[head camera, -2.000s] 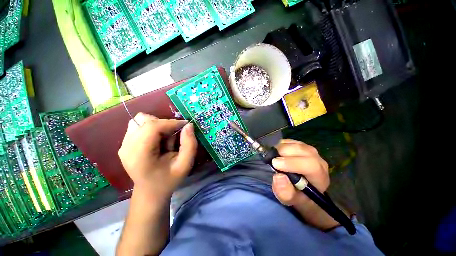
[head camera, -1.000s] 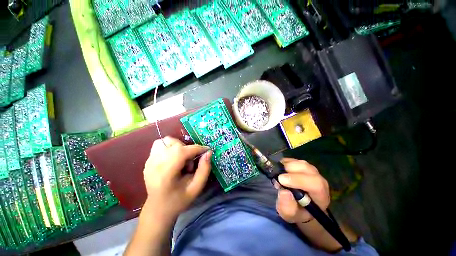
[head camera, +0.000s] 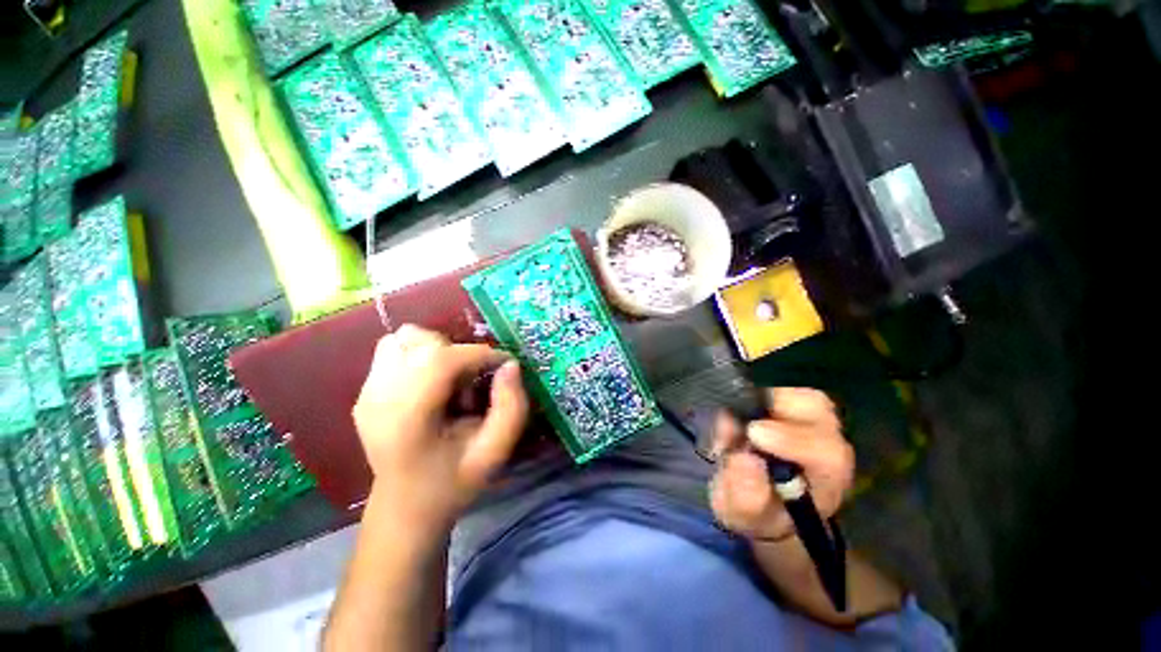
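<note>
A green circuit board (head camera: 573, 350) lies slanted on the right part of the dark red-brown pad (head camera: 306, 401). My left hand (head camera: 439, 414) is at the board's left edge, thumb and forefinger pinched together; the pale solder wire (head camera: 379, 293) runs up from it. My right hand (head camera: 783, 465) holds the black soldering iron (head camera: 815, 541) to the right of the board. The iron's barrel and tip are blurred, clear of the board's face. The whitish cup (head camera: 713, 236) of silvery bits stands beyond the board's right side.
The yellow sponge (head camera: 792, 312) lies beside the cup, with a black stand (head camera: 738, 185) behind. The black soldering station (head camera: 917, 166) is far right. Flat boards (head camera: 452, 108) lie beyond the pad, a yellow-green strip (head camera: 274, 191) beside them. Upright boards (head camera: 140, 452) stand left.
The iron's tip first pointed onto the board, then at its right edge; now my right hand has swung it away to the right. The camera view has shifted. My left hand stays beside the board.
</note>
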